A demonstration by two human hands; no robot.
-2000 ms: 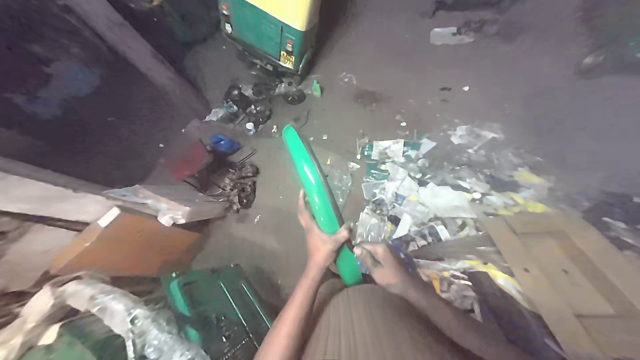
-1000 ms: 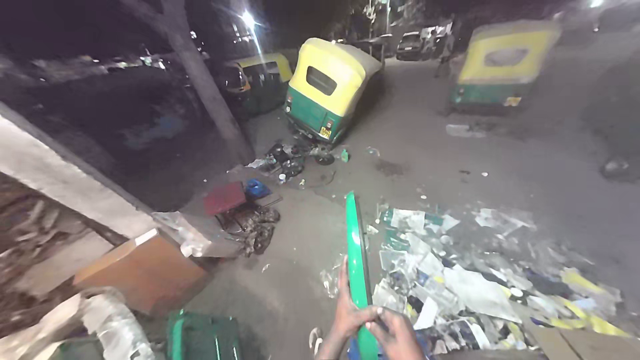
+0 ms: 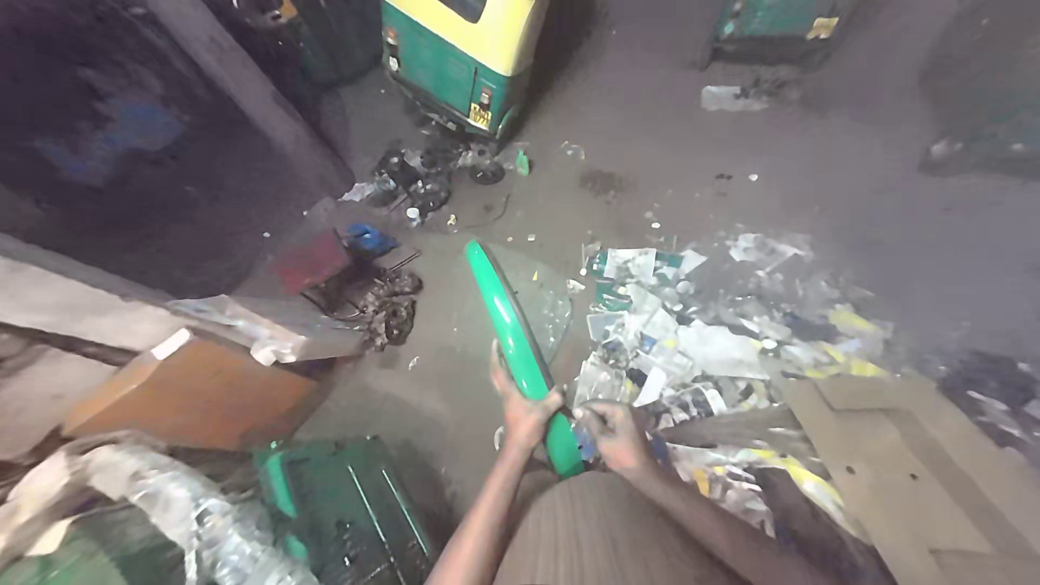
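A long, curved, glossy green strip [image 3: 513,329], which looks like plastic and has a darker right edge, points away from my body at the centre. Its near end lies close to my lap. My left hand [image 3: 524,402] grips its lower part, fingers along the left side and thumb across the top. My right hand [image 3: 613,431] is just right of the near end, its thumb and fingers bent together near the edge. Whether those fingertips hold something small cannot be made out.
Scattered paper and plastic litter [image 3: 715,349] and flat cardboard [image 3: 910,479] lie at the right. A green plastic container [image 3: 357,504], an orange-brown panel [image 3: 203,398] and clear plastic sheeting [image 3: 211,512] are at the left. A green and yellow auto rickshaw [image 3: 463,65] stands beyond.
The view has tipped down since one second ago. Compared with that frame, my right hand has come away from the strip to its right side. My left hand keeps its grip.
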